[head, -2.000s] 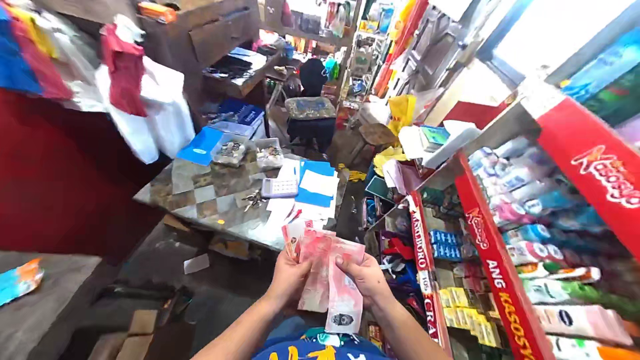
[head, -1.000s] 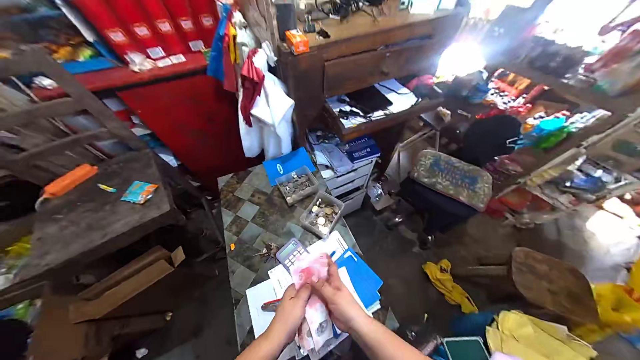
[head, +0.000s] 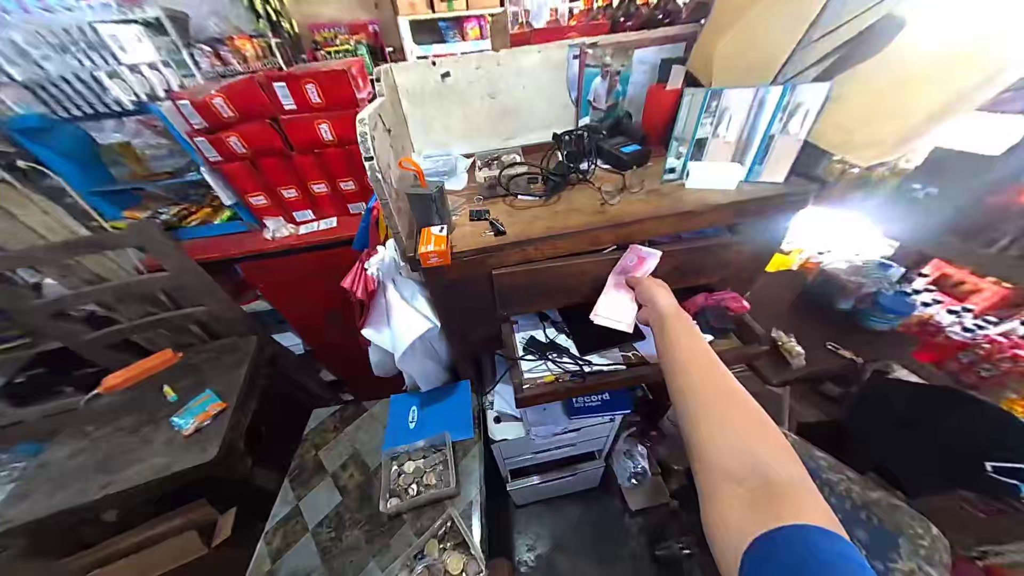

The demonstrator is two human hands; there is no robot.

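My right hand [head: 654, 299] reaches forward with the arm stretched out, its fingers closed on a folded bundle of pink banknotes [head: 626, 288]. The notes hang in front of the closed upper drawer [head: 552, 282] of a wooden desk. Below them an open lower drawer [head: 592, 386] holds black cables, papers and a flat dark item. My left hand is out of view.
Plastic tubs of coins [head: 418, 474] and a blue folder [head: 430, 416] lie on the checkered table [head: 324, 500]. Cables, binder clips and a mirror [head: 746, 132] stand on the wooden desktop [head: 552, 220]. White drawers [head: 554, 458] stand beneath. A dark chair [head: 896, 448] is at the right.
The view has swung toward the desk. Both hands held the banknotes over the table before; now my right hand alone holds them, reached out to the desk, and my left hand has left the view.
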